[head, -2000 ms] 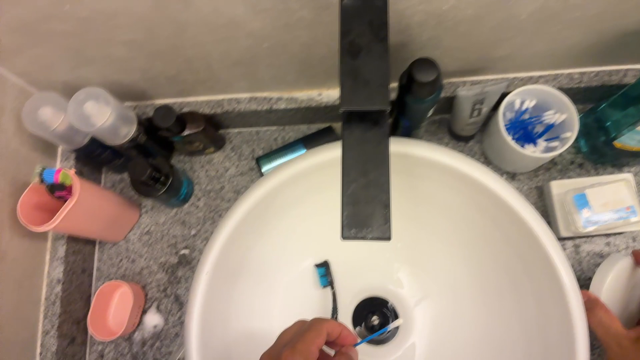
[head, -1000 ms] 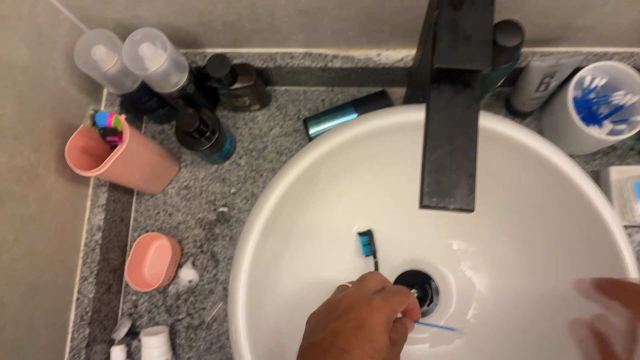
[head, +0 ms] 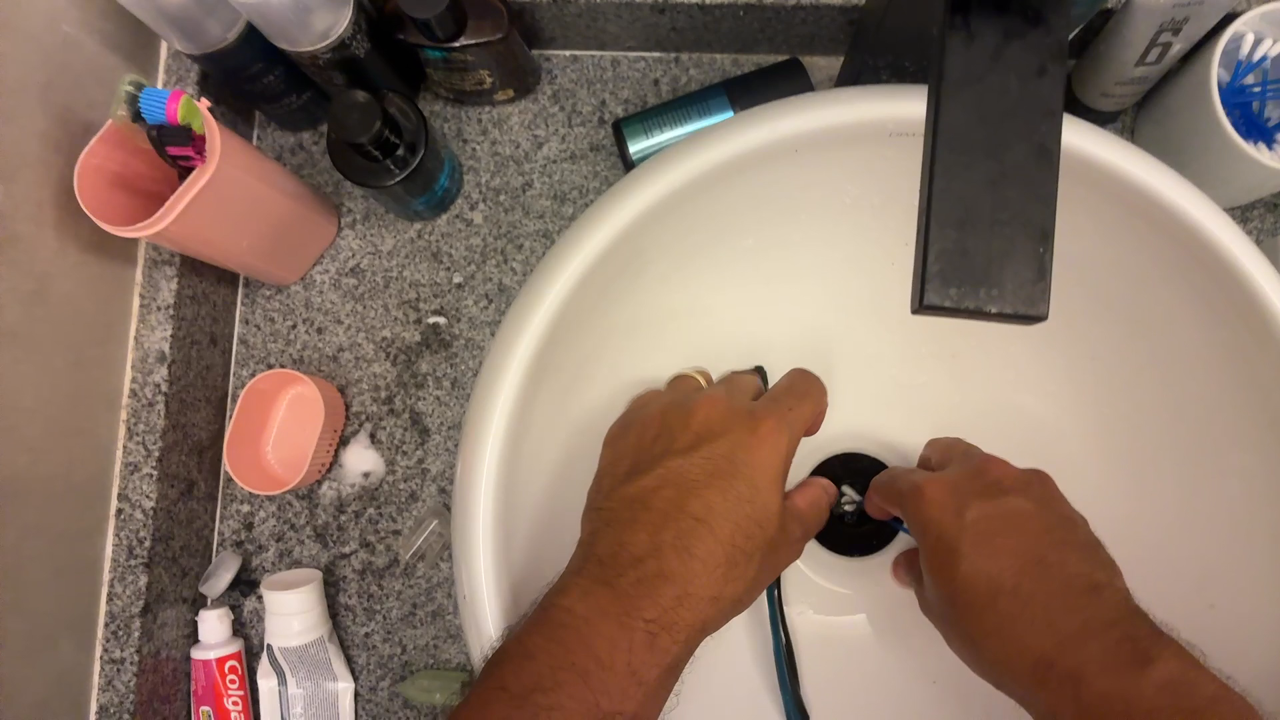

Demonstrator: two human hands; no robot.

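Observation:
Both hands are low in the white sink basin [head: 700, 250], on either side of the black drain [head: 853, 535]. My right hand [head: 1000, 560] pinches a blue-stemmed cotton swab [head: 899, 525] at the drain's right edge, with white material showing at the drain's centre. My left hand [head: 700, 480], wearing a ring, has its thumb at the drain's left edge and its fingers spread over a toothbrush. The toothbrush's black and blue handle [head: 782, 640] emerges below the hand; its head is mostly hidden. Whether the left fingers grip it cannot be told.
A black faucet [head: 990, 180] overhangs the basin. On the granite counter stand a pink tumbler [head: 250, 200] with toothbrushes, a small pink cup [head: 285, 430], a dark pump bottle [head: 395, 155], a toothpaste tube [head: 218, 670] and a white tube [head: 305, 650]. A white cup [head: 1190, 130] holds cotton swabs.
The cotton swab, earlier in my left hand, is now in my right hand at the drain. My right hand has come in from the right. The view has moved closer to the basin.

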